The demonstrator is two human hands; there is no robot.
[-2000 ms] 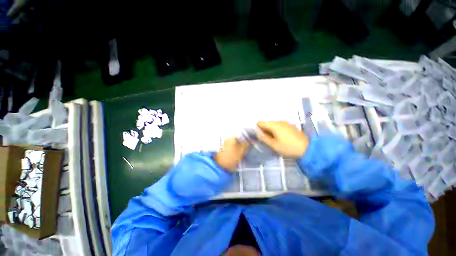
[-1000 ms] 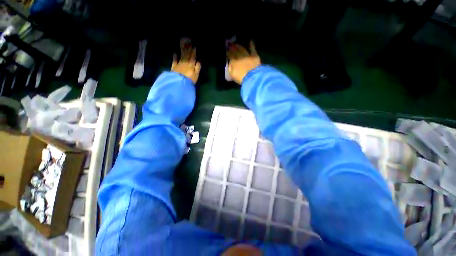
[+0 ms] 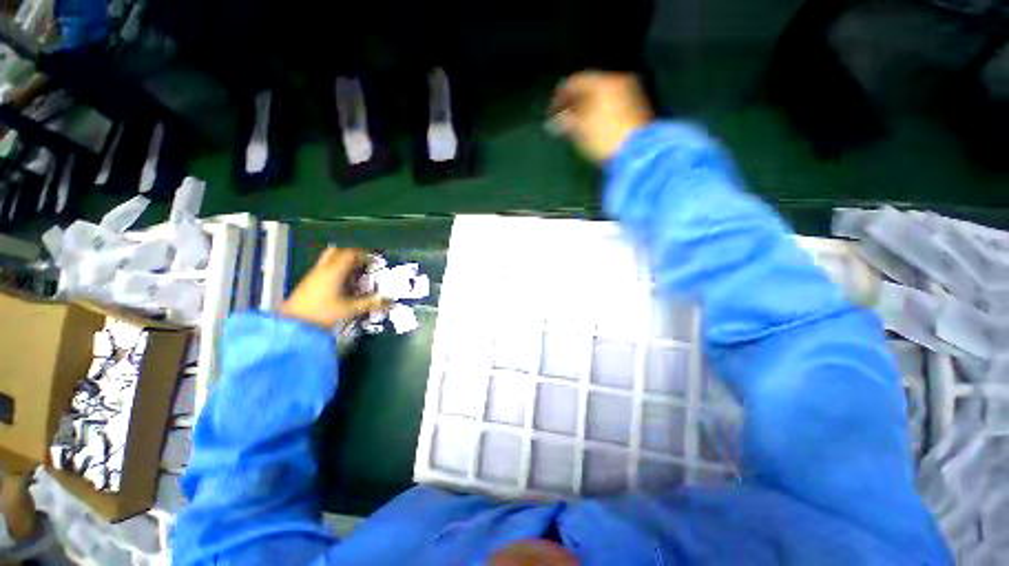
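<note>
My left hand (image 3: 332, 290) is at the loose pile of small white pieces (image 3: 401, 285) left of the tray, its fingers touching the pile's left side; whether it grips a piece cannot be told. My right hand (image 3: 601, 111) is raised over the green strip beyond the tray, blurred, fingers curled, with something small and pale at the fingertips. The white blister tray (image 3: 440, 365) with a grid of pockets lies in front of my body. Pale strips lie on the black fixtures, one on the fixture (image 3: 445, 166) between my hands.
An open brown carton (image 3: 155, 426) of small white pieces stands at the left on stacked trays (image 3: 273, 265) with loose sleeves (image 3: 149, 249). Overlapping pale sleeves (image 3: 924, 260) heap at the right. A dark fixture (image 3: 824, 94) stands far right. Part of another person's hand (image 3: 17, 506) shows at the lower left edge.
My left hand has come back from the fixtures to the white pieces. My right hand has moved right, off its fixture. Pale strips now show on the two fixtures where my hands were.
</note>
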